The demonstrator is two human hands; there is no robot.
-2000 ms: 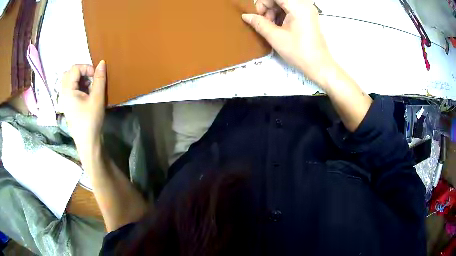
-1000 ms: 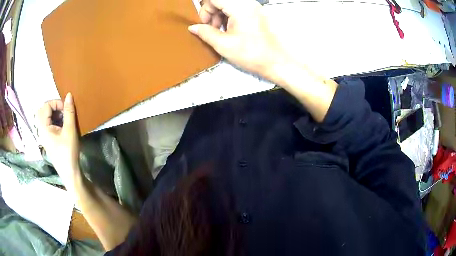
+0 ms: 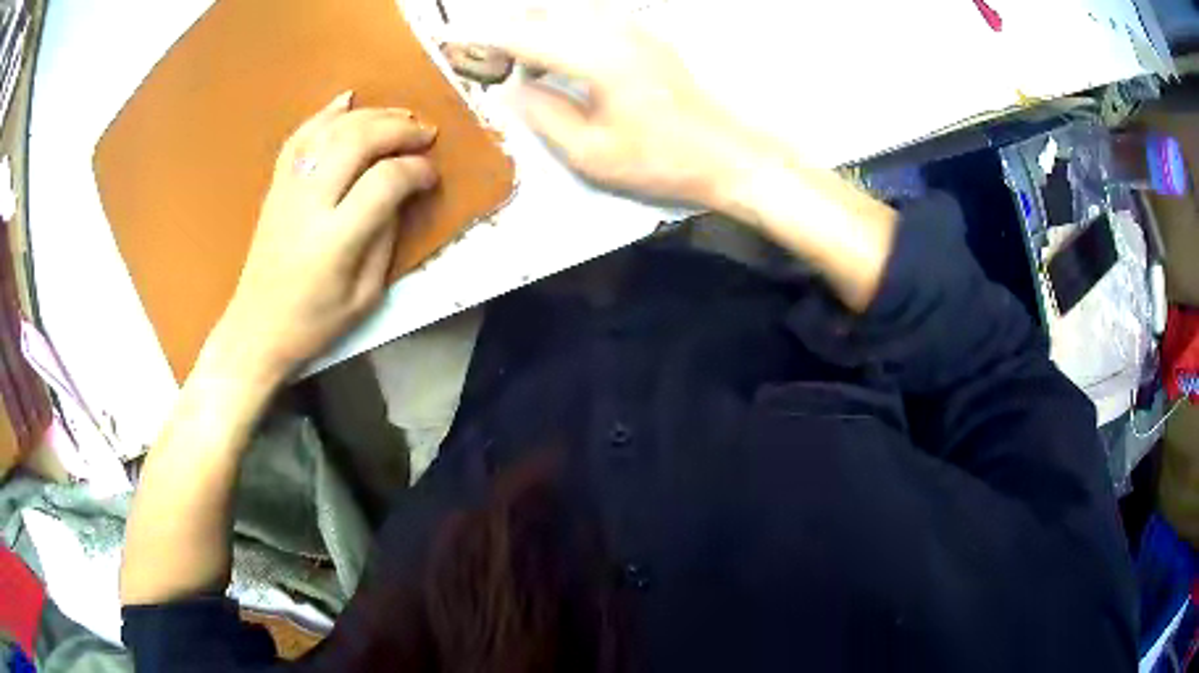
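An orange-brown panel with rounded corners lies flat on the white machine table, its lower edge slanting near the table's front edge. My left hand rests on top of the panel with its fingers curled and nothing visible pinched in them. My right hand is blurred, just right of the panel's right edge. A small dark brown rounded piece shows at my right fingertips; whether they hold it is not clear. The panel's lower left corner is partly hidden by my left forearm.
The white table spans the top, with a red cord end at the upper right. A tray at right holds a phone and plastic. Grey-green cloth and a white sheet lie at lower left.
My left hand has moved from the panel's left edge onto its top, fingers curled. My right hand has let go of the panel's right side. The view has shifted, and the panel now shows further left.
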